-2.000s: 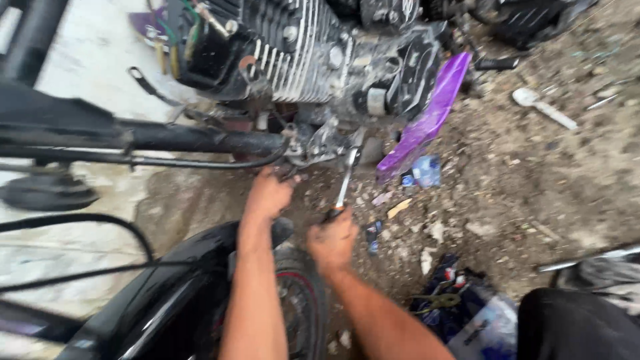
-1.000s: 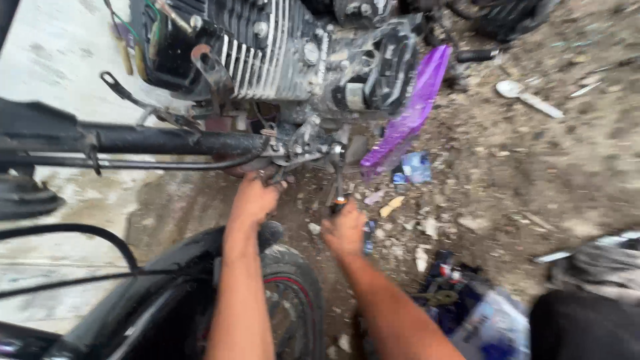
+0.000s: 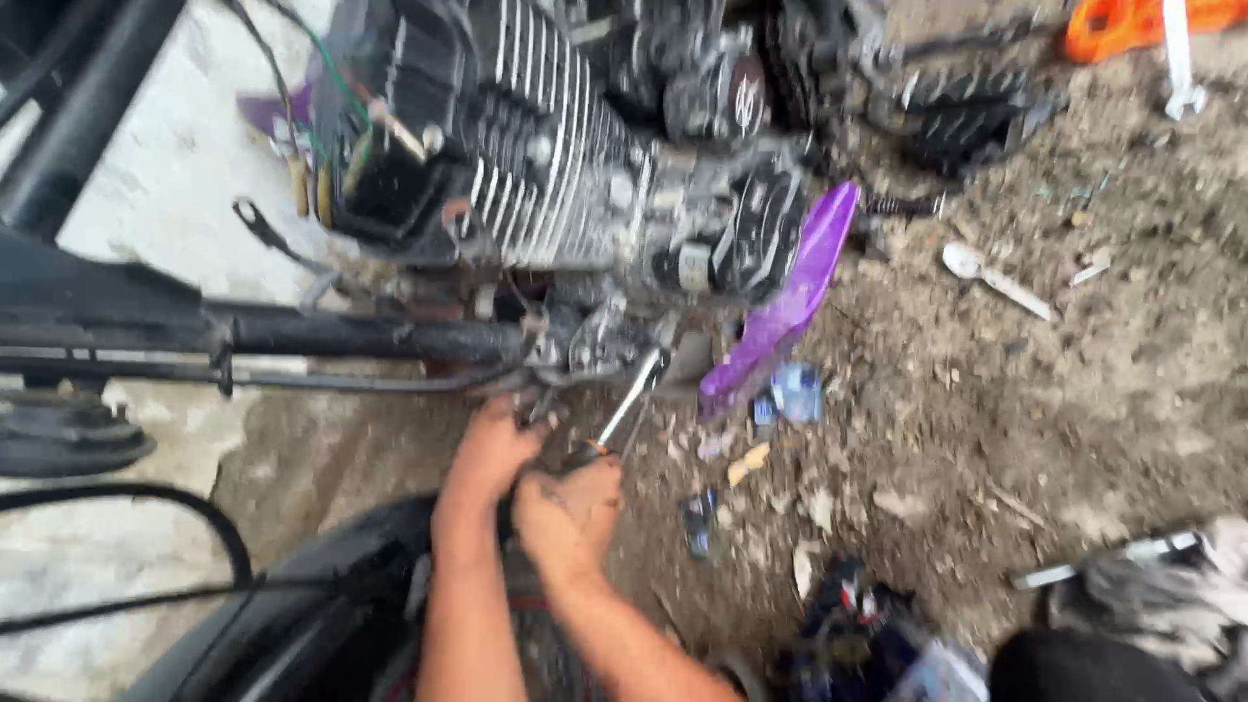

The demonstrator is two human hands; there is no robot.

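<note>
My right hand (image 3: pixel 573 502) is closed on the dark and orange handle of a ratchet wrench (image 3: pixel 627 408). The wrench's metal head meets the underside of a motorcycle engine (image 3: pixel 556 166), beside a metal bracket (image 3: pixel 603 341). Just left of it, my left hand (image 3: pixel 502 439) is at the bracket's lower edge, its fingers around a small dark metal part that is too blurred to name. A black frame tube (image 3: pixel 370 334) runs left from the bracket. A purple plastic panel (image 3: pixel 795 292) lies against the engine's right side.
A black fender (image 3: pixel 322 595) is at lower left. On the dirt ground lie a white plastic spoon (image 3: pixel 994 281), a crumpled blue wrapper (image 3: pixel 797 392) and a metal bar (image 3: pixel 1102 560) beside a grey cloth (image 3: pixel 1131 604). An open-end wrench (image 3: pixel 1180 73) and an orange plastic item (image 3: pixel 1111 29) are at upper right.
My right hand has swung left with the ratchet handle, closer to my left hand. My left hand remains by the bracket.
</note>
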